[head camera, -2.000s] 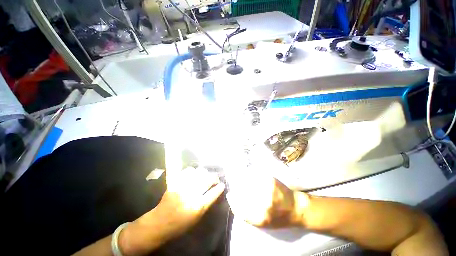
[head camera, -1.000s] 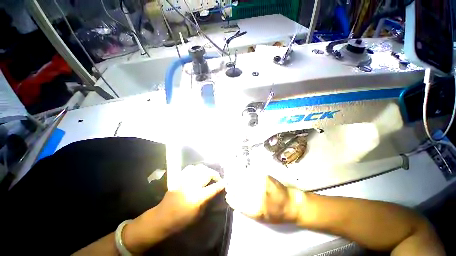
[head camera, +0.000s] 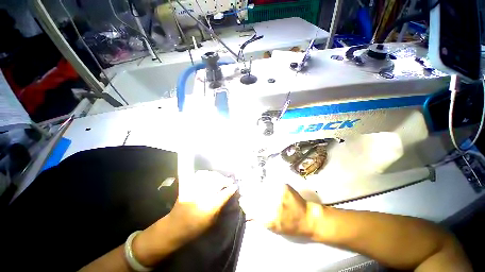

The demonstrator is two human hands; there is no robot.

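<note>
A black garment piece (head camera: pixel 95 202) lies left of the needle area and over the table's front edge, with a small pale tag on it. My left hand (head camera: pixel 199 204) rests on its right edge, fingertips near the needle area, a white bangle on the wrist. My right hand (head camera: pixel 290 212) is bent at the right side of the edge, its fingers washed out by glare. The lamp glare hides the presser foot, the needle and what the fingertips touch. The white sewing machine (head camera: pixel 340 101) with "JACK" lettering stands just beyond my hands.
A dark and brassy cluster (head camera: pixel 306 157) rests against the machine head. A blue tube (head camera: pixel 183 85) curves left of the needle. A phone (head camera: pixel 458 40) with a white cable stands upper right. Another machine (head camera: pixel 186 13) and a green crate (head camera: pixel 282 11) are behind.
The garment's seam edge near my left hand has shifted slightly. My right hand has moved a little, its fingers still in glare. The view has tilted slightly.
</note>
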